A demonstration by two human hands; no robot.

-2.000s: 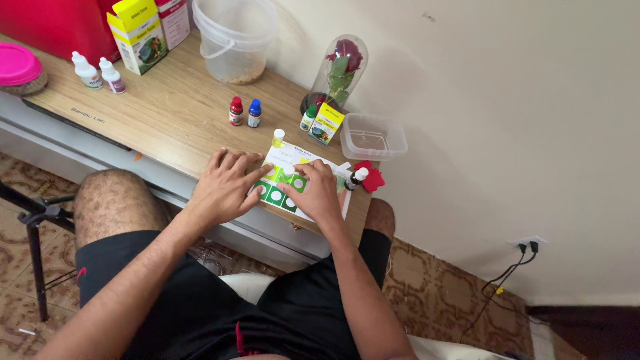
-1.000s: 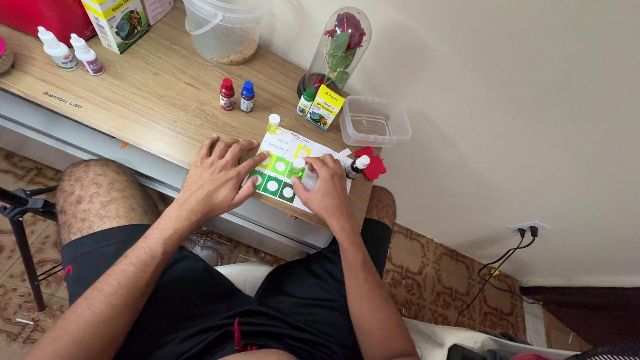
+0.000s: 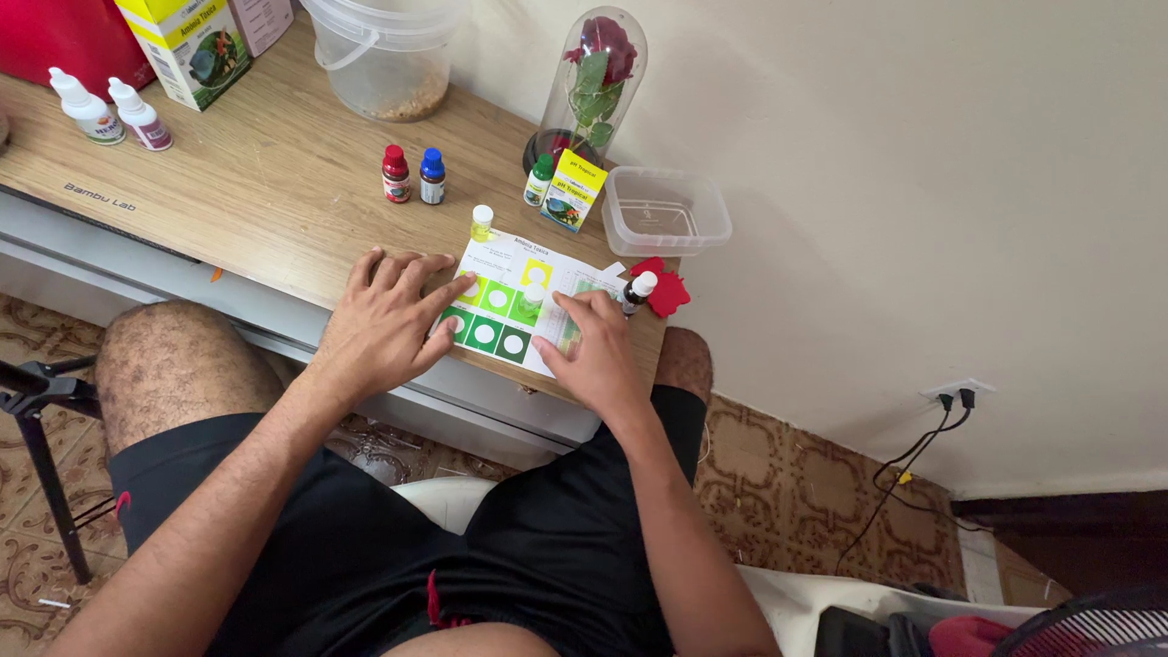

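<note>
A printed colour chart card (image 3: 497, 306) with yellow and green squares around white circles lies at the desk's front edge. My left hand (image 3: 383, 319) rests with spread fingers on its left side. On a green square stands a small white-capped glass vial (image 3: 530, 302). My right hand (image 3: 598, 351) is just right of that vial, thumb and forefinger apart, with nothing seen between them. Another white-capped vial with yellow liquid (image 3: 482, 224) stands at the card's top left corner. A dark bottle with a white cap (image 3: 638, 293) stands beyond my right hand, beside a red object (image 3: 669, 288).
Behind the card stand red-capped (image 3: 396, 175) and blue-capped bottles (image 3: 432, 177), a green-capped bottle (image 3: 538, 182), a yellow-and-white box (image 3: 574, 192), a clear plastic tub (image 3: 664, 212) and a domed rose (image 3: 593, 82). A plastic bucket (image 3: 388, 59) and two dropper bottles are farther left.
The vial at my right fingers has come onto a green square at the upper right of the chart, and my right fingers are now apart beside it. My left hand stays on the card.
</note>
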